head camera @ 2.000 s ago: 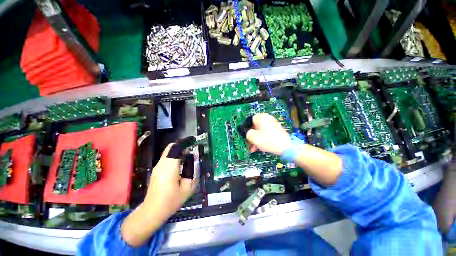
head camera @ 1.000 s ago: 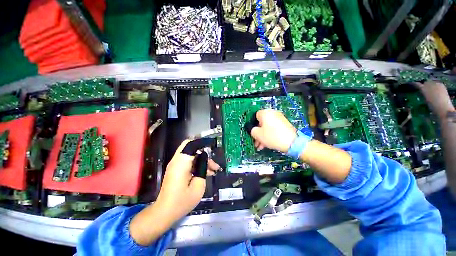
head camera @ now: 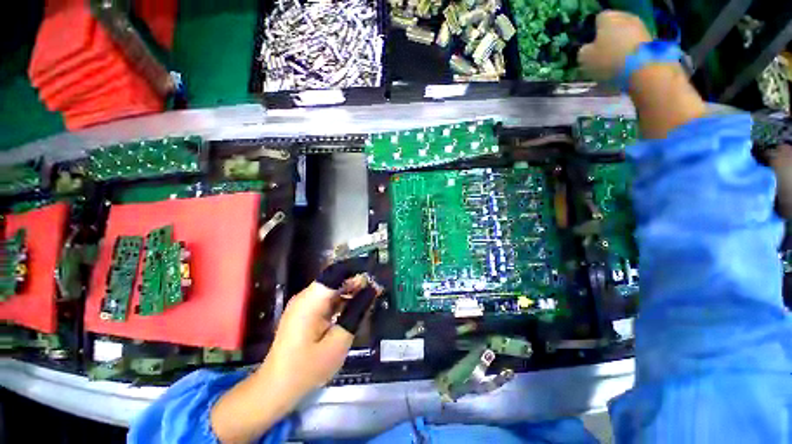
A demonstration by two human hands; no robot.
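Observation:
The large green circuit board (head camera: 438,204) sits in its black carrier fixture in front of me, nothing over it. My left hand (head camera: 326,321), with black coverings on two fingers, is just left of the board. Its fingertips are close together with small pale or shiny bits at them; I cannot tell whether it grips them. My right hand (head camera: 615,48), with a light blue wrist strap, is at the right side of the bin of small green components (head camera: 551,39). Its fingertips are partly hidden, and I cannot tell whether they hold a part.
Bins of silver components (head camera: 321,52) and beige components (head camera: 478,39) stand on the shelf beside stacked red pads (head camera: 95,65). Left, a red pad (head camera: 217,260) carries two narrow daughterboards (head camera: 161,273). Metal clips (head camera: 478,368) stick out over the front rail. Another fixture is partly behind my right sleeve.
My right hand has left the circuit board and moved up and right to the green component bin. My left hand stays beside the board. Another person's arm at the right is no longer clearly visible.

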